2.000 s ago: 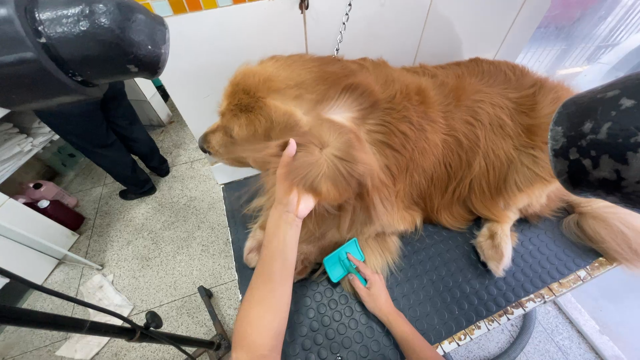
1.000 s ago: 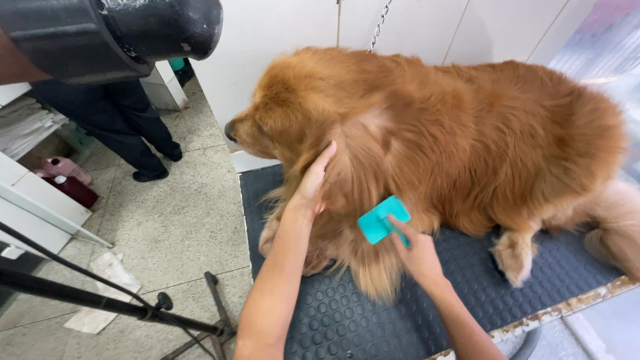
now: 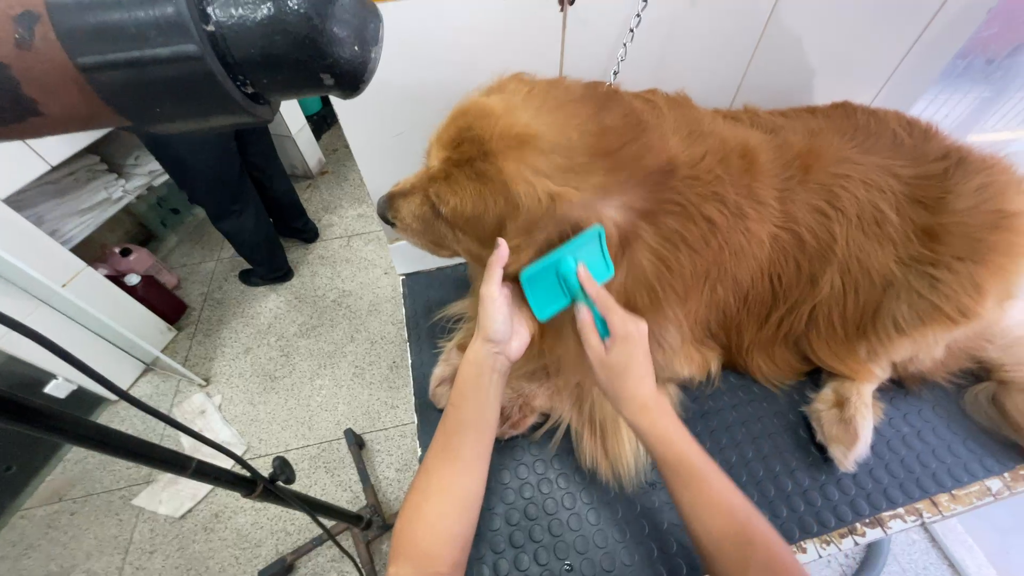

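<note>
A golden-brown long-haired dog (image 3: pixel 744 216) lies on a black studded rubber table mat (image 3: pixel 560 512), its head toward the left. My right hand (image 3: pixel 620 344) grips the handle of a teal slicker brush (image 3: pixel 566 274), index finger along the brush's back. The brush head lies at the fur below the dog's ear and neck; its bristle side is hidden. Just left of the brush, my left hand (image 3: pixel 502 312) rests against the fur under the dog's jaw, thumb up, with no tool visible in it.
Two dryer-like black cylinder parts (image 3: pixel 296 44) jut in at upper left. A black stand (image 3: pixel 200 472) with a cable crosses lower left. A person in dark trousers (image 3: pixel 232 192) stands behind. A metal chain (image 3: pixel 628 44) hangs behind the dog. Bottles (image 3: pixel 152 296) and a white cloth (image 3: pixel 192 452) lie on the floor.
The teal brush has moved up from the lower chest fur to beside the dog's neck, close to my left hand. My left hand has come down from the ear area to below the jaw.
</note>
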